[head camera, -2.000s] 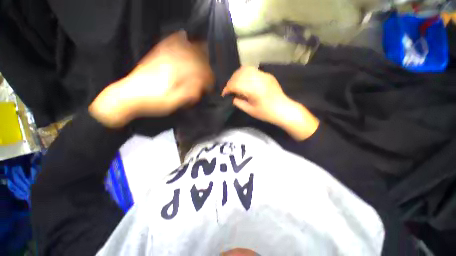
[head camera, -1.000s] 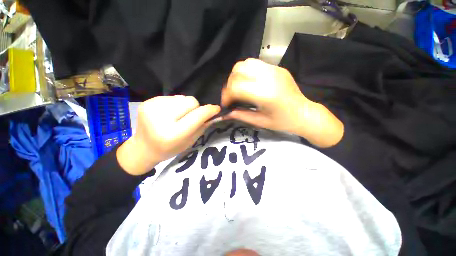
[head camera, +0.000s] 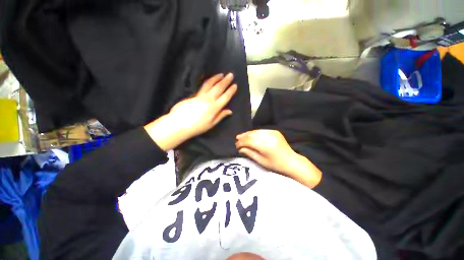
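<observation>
A large black garment piece (head camera: 127, 56) lies left of and under the presser foot (head camera: 233, 6) at the top centre. Its straight right edge runs from the presser foot down toward my lap. My left hand (head camera: 203, 109) lies flat on the cloth near that edge, fingers spread, holding nothing. My right hand (head camera: 269, 148) is lower, at the lower end of the edge by the apron (head camera: 285, 218), with curled fingers and thumb closed on the cloth edge. The fingertips are partly hidden.
The cream machine bed (head camera: 300, 35) is right of the presser foot, with purple snips (head camera: 297, 62) on it. A pile of black pieces (head camera: 376, 142) spreads at right. A small blue bin (head camera: 411, 76) stands behind it. A yellow holder (head camera: 8, 120) and blue cloth (head camera: 23, 195) are at left.
My hands have moved apart from their close pinch over the lap. My left hand moved up and flattened on the cloth; my right hand moved down. The cloth edge now runs straight to the presser foot.
</observation>
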